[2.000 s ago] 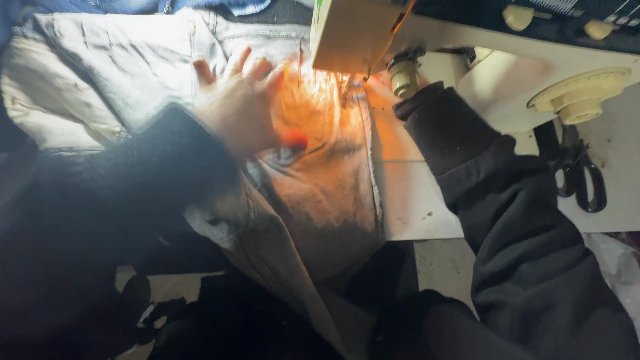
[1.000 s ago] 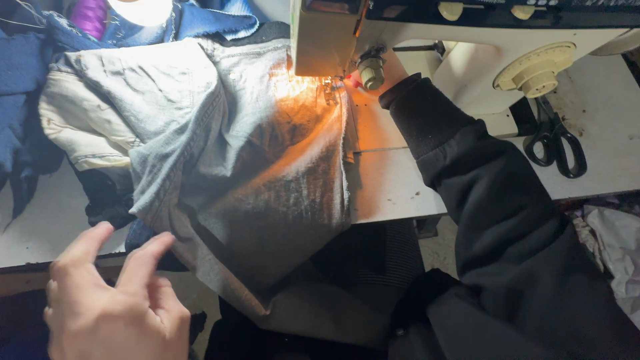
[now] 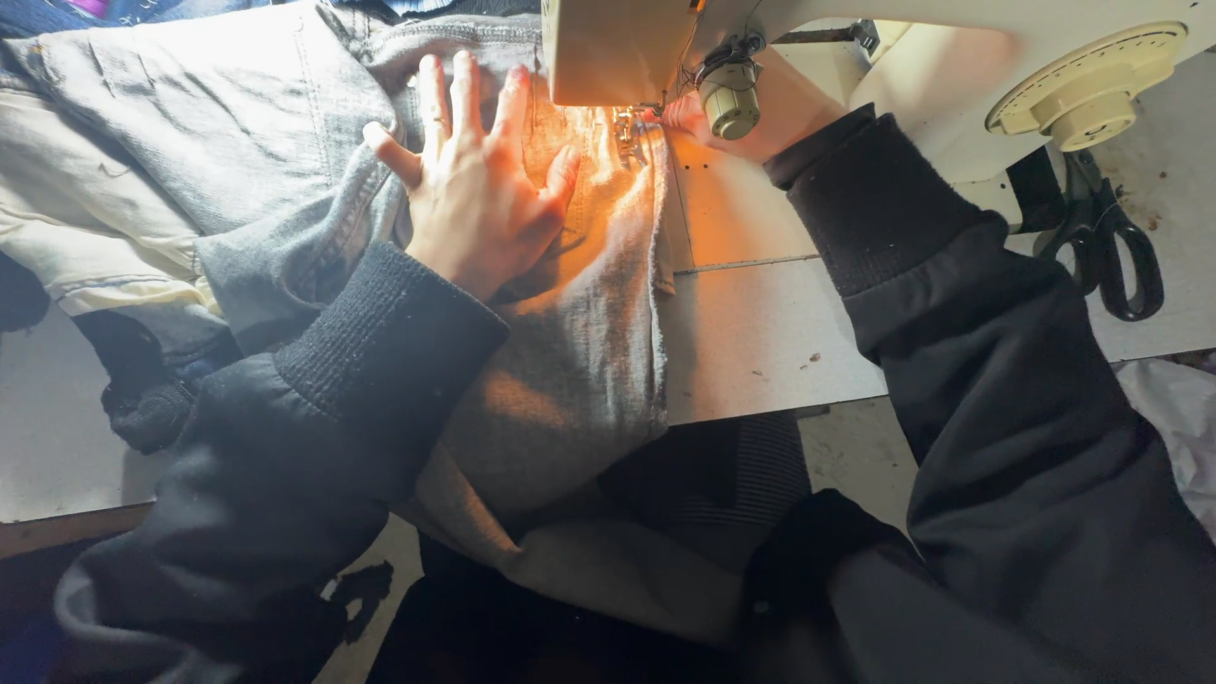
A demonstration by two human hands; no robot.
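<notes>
A grey denim garment (image 3: pixel 570 380) lies under the head of a sewing machine (image 3: pixel 617 47), its raw edge running just right of the presser foot (image 3: pixel 627 133). My left hand (image 3: pixel 480 185) rests on the cloth left of the foot, palm down with its fingers spread. Behind the machine's thread tension knob, my right hand (image 3: pixel 693 119) reaches in from the right; its fingertips are beside the foot at the cloth's edge. The knob and machine head partly cover it, so whether it pinches the cloth is unclear. A warm lamp lights the stitching area.
Black-handled scissors (image 3: pixel 1111 237) lie on the white table (image 3: pixel 769 351) below the machine's handwheel (image 3: pixel 1088 81). Blue fabric lies along the top left. The table's front edge runs beneath the garment, which hangs over it towards my lap. Crumpled pale material (image 3: pixel 1178 418) is at the right.
My left hand was off the cloth at the lower left a second ago and is now flat on the garment beside the presser foot. The right hand stays by the foot.
</notes>
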